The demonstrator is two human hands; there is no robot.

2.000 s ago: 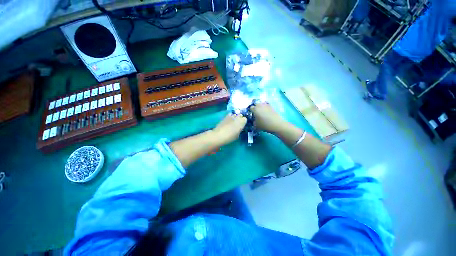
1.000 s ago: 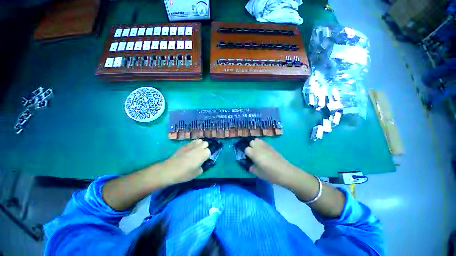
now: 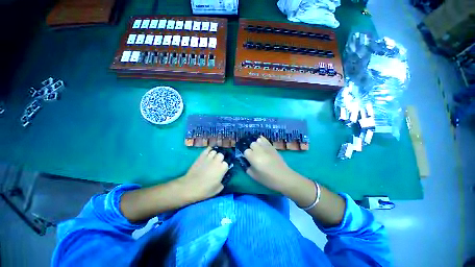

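Note:
The dark-grey jig, with printed lettering and a row of slots, lies in front of me; small brown blocks line its near edge. My left hand is curled around small black parts just below the jig's middle. My right hand is closed around small black parts at the jig's near edge, right of my left hand, and hides part of it. The exact shape of the held parts is hidden by the fingers. The round white-rimmed dish of screws stands left of the jig.
The left parts tray holds white blocks, the right parts tray black parts. A clear plastic bag and loose white blocks lie right. Silver pieces lie far left. A white cloth or bag is at the back.
The view has shifted slightly since a second ago. My right hand has moved up and left to the jig's near edge, closer to my left hand. Earlier both hands were at the plastic bag.

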